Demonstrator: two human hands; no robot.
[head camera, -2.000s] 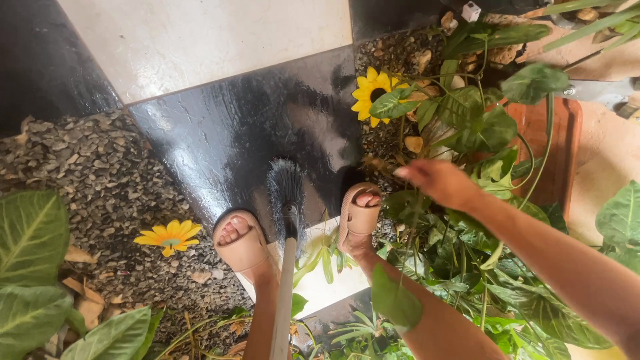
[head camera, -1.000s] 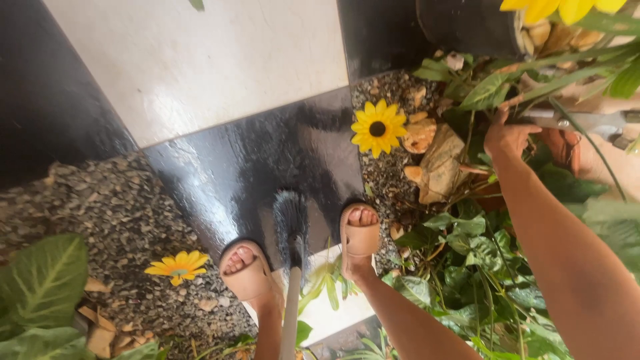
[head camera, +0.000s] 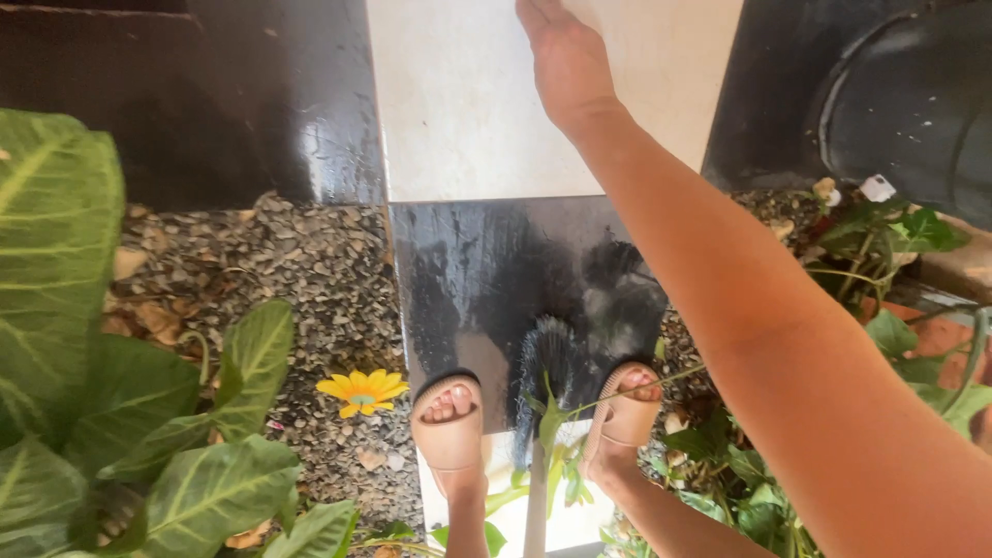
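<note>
My right hand (head camera: 570, 66) reaches out over the white floor tile (head camera: 480, 116), its fingers partly cut off by the top edge; nothing shows in it, and whether the fingers are closed is hard to tell. A brush with dark bristles (head camera: 546, 356) rests on the wet black tile (head camera: 527, 271) between my sandalled feet. Its pale handle (head camera: 535, 496) runs down out of view. My left hand is outside the frame. A yellow artificial-looking flower (head camera: 363, 392) lies on the gravel left of my left sandal (head camera: 449, 430).
Large green leaves (head camera: 54, 232) stand over the gravel (head camera: 310, 263) on the left. At right are trailing plants (head camera: 744, 457), a terracotta-coloured planter (head camera: 942, 341) and a big black rounded container (head camera: 914, 108). A thin vine crosses near my right sandal (head camera: 629, 411).
My right hand has moved from the plants at right to over the white tile. The view has shifted. The yellow flower at right seen earlier is no longer visible.
</note>
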